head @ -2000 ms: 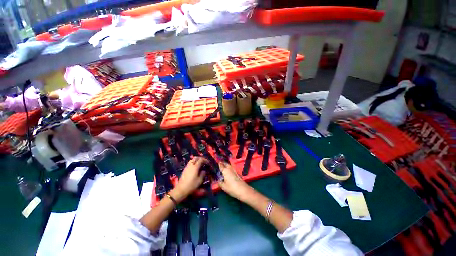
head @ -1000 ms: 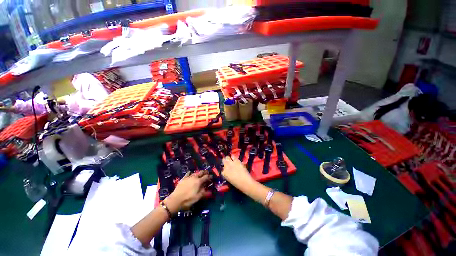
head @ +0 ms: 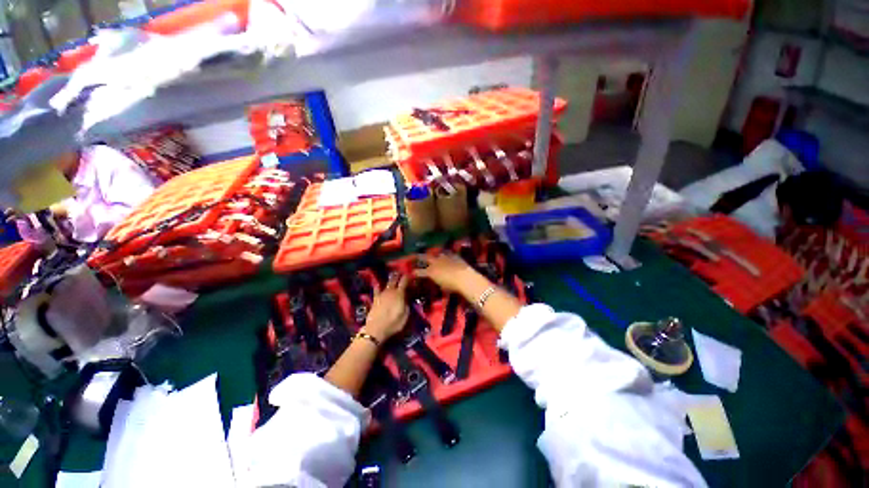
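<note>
An orange-red tray [head: 484, 375] holds many black-strapped smartwatches [head: 412, 379] and lies before me on the green bench. My left hand [head: 389, 313] is over its middle back part, fingertips pointing away among the watches. My right hand [head: 450, 273] is at the tray's back, fingers bent down over the watches beside the left fingertips. Whether either hand grips a watch is too blurred to tell. Some straps hang over the tray's near edge. A small part of another watch [head: 370, 476] shows at the bottom edge.
White sheets [head: 176, 438] lie left. An empty-pocketed orange tray [head: 338, 229], brown tubes [head: 451, 207] and blue bin [head: 555, 233] stand behind. A cream ring with a clear bottle [head: 659, 345] and paper scraps [head: 713, 426] lie right. A shelf post [head: 648, 162] rises behind the bin.
Both hands have moved from the tray's near part to its back. The view has shifted, so the watches at the near bench edge are mostly out of the picture.
</note>
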